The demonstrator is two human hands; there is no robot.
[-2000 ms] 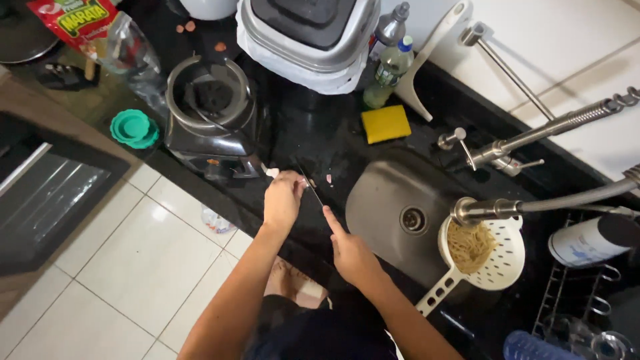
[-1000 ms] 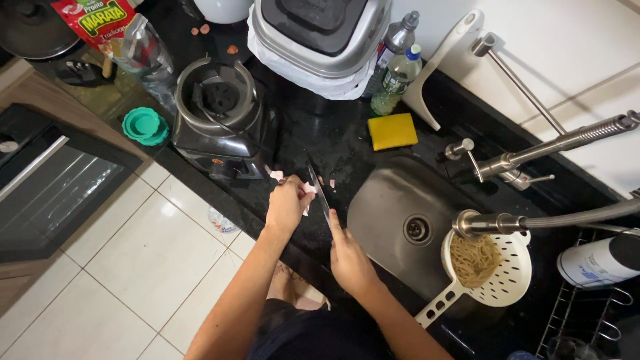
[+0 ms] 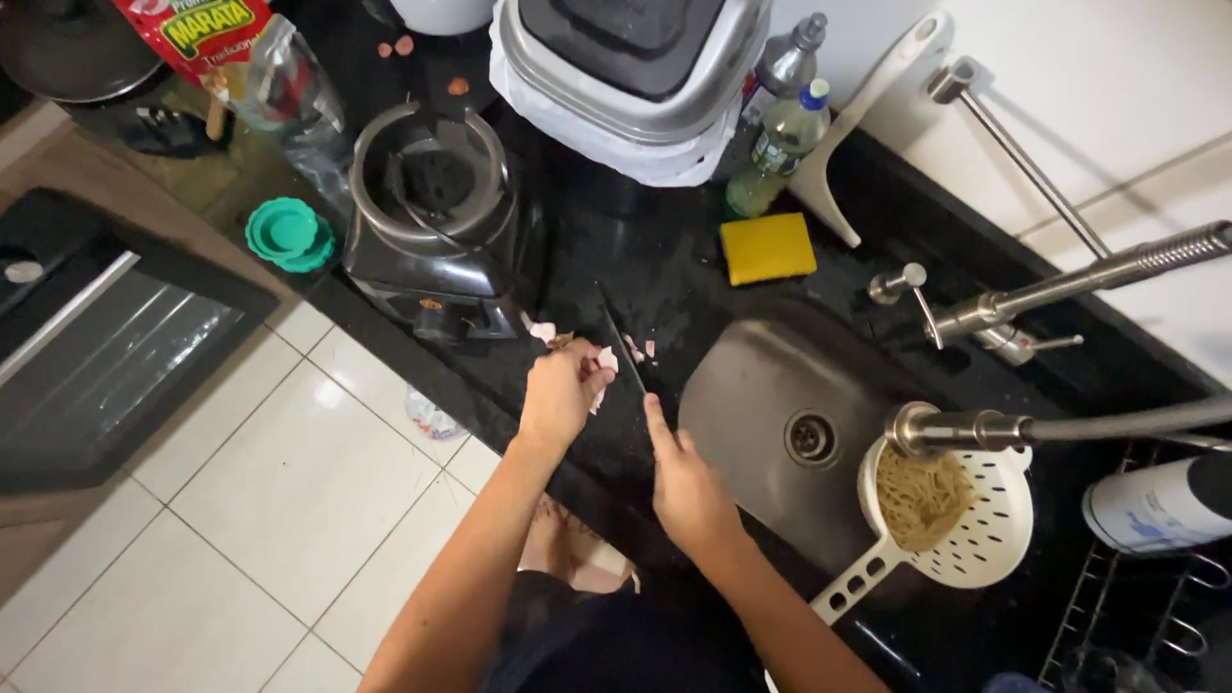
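My left hand (image 3: 561, 390) pinches a small pale pinkish piece (image 3: 605, 364) over the black stone counter; what food it is, I cannot tell. In my right hand (image 3: 691, 481) is a knife (image 3: 623, 339), index finger along its back and the blade pointing up and left, a little to the right of the held piece. Small pink scraps (image 3: 635, 348) lie just beyond the blade. More pale bits (image 3: 545, 332) rest between my left hand and a black blender base (image 3: 438, 250).
A steel sink (image 3: 760, 385) lies right of my hands, with a white colander (image 3: 1001, 520) of noodles under the faucet spout (image 3: 948, 428). A yellow sponge (image 3: 768, 249), a green bottle (image 3: 778, 149) and a lidded bin (image 3: 616, 106) stand behind. Teal cups (image 3: 289, 233) sit left.
The knife's blade was close against the piece in my left hand one second ago; now a small gap shows between them. Both hands stay over the same part of the counter.
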